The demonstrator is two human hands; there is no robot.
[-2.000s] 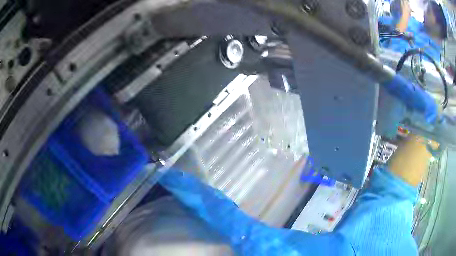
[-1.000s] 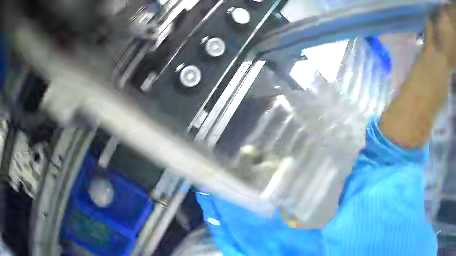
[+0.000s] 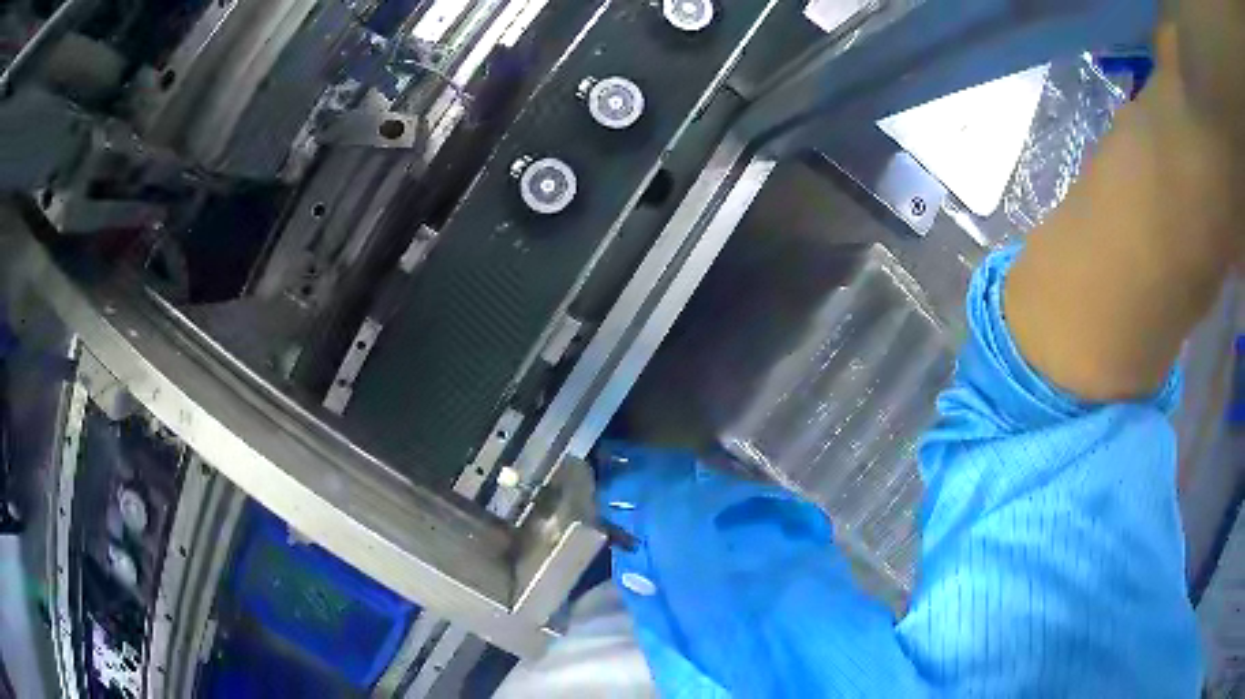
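Note:
My right hand (image 3: 1208, 82) is at the top right corner, beyond a bare wrist and a blue sleeve. Its fingers are cut off or hidden, so its hold cannot be told. My left hand cannot be made out; blue clothing with small white fasteners fills the bottom centre. Clear ribbed plastic trays (image 3: 853, 410) lie low in front of me, partly covered by the blue clothing. Left of them, a dark conveyor belt (image 3: 451, 301) carries small round parts (image 3: 549, 186) in a spaced row.
A metal frame bar (image 3: 301, 478) crosses the lower left. Blue bins (image 3: 321, 615) lie beneath it. Silver guide rails (image 3: 683, 301) run beside the belt. Machine mechanisms (image 3: 389, 130) stand beyond it. A blue-grey beam (image 3: 942, 55) crosses the top right, near a white triangular piece (image 3: 976, 137).
The view has shifted and become sharper. The pale bar that crossed the centre is now lower left. The bare wrist remains raised at the right. The trays appear lower and less blurred.

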